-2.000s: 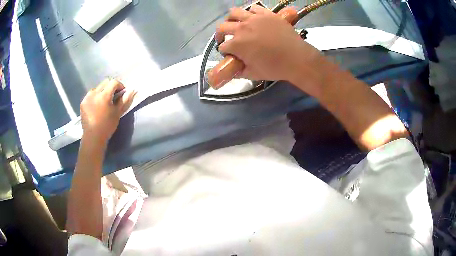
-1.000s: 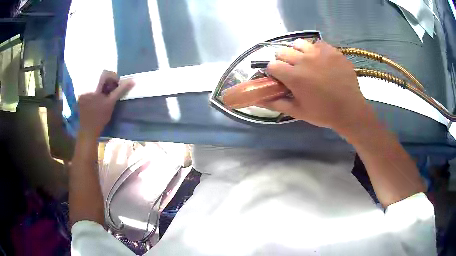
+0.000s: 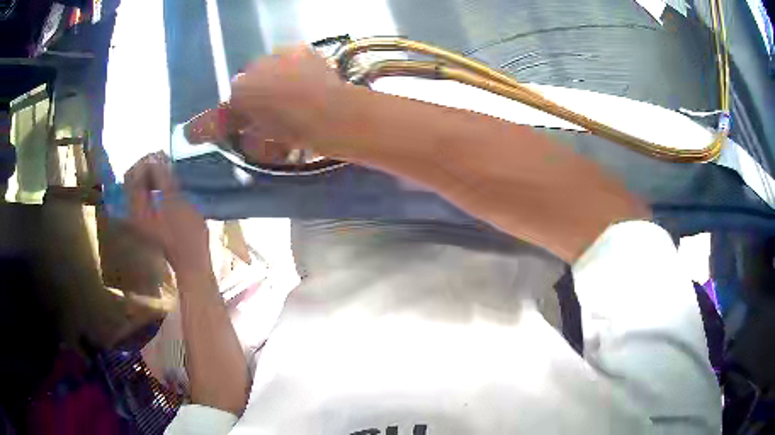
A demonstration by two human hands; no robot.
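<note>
My right hand (image 3: 289, 106) is closed on the orange-brown handle of the steam iron (image 3: 280, 167). The iron stands at the left part of the table, mostly hidden under my hand and forearm. A long white fabric strip (image 3: 544, 110) runs along the near table edge, under the iron and out to the right. Its left end (image 3: 189, 146) shows just past the iron's tip. My left hand (image 3: 157, 200) is blurred at the table's left front corner, close to the strip's end. Whether it holds the strip cannot be told.
Gold-yellow steam hoses (image 3: 518, 92) run from the iron and loop at the right. The blue-grey ironing table cover (image 3: 510, 42) lies beneath. White pieces (image 3: 667, 10) lie at the far right. White and pinkish cloth (image 3: 255, 255) hangs below the table at left.
My right hand and the iron have moved left along the strip, close to its left end. My left hand has moved down, nearer the front edge. The hoses now stretch out further left.
</note>
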